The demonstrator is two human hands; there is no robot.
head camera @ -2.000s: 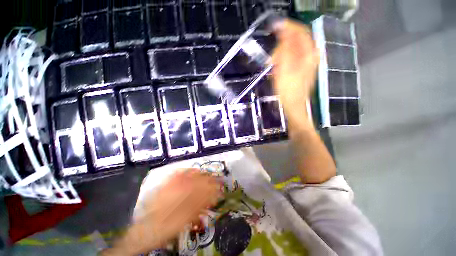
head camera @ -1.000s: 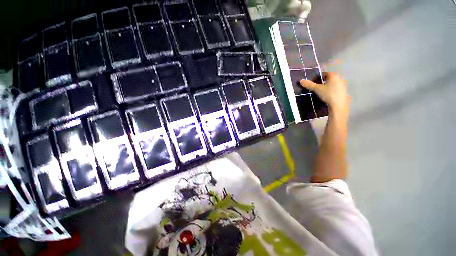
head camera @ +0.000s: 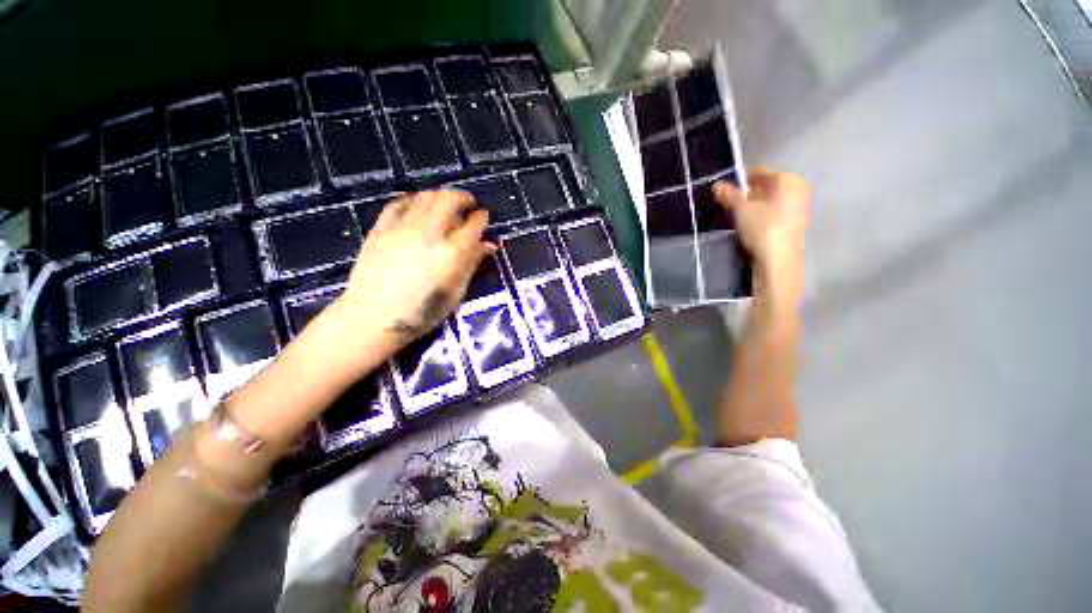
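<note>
A large black tray (head camera: 246,228) holds rows of dark rectangular parts with shiny clear rims (head camera: 287,144). My left hand (head camera: 419,258) is over the tray's middle, fingers curled over the area between the middle and bottom rows; whether it holds anything is hidden. My right hand (head camera: 770,216) grips the right edge of a sticker sheet (head camera: 683,180), a white-lined strip with black rectangles in two columns. The sheet is at the right table edge, its right side lifted and bent.
White waste matrix (head camera: 24,407) lies heaped at the left edge. Green tabletop (head camera: 287,24) shows behind the tray. A pale post (head camera: 623,48) stands at the back right. Grey floor with a yellow line (head camera: 673,389) is below the tray's right end.
My left hand has come in over the tray. My right hand has gripped the sheet and its edge is raised. The clear part carried earlier by my right hand was set in the tray's middle row.
</note>
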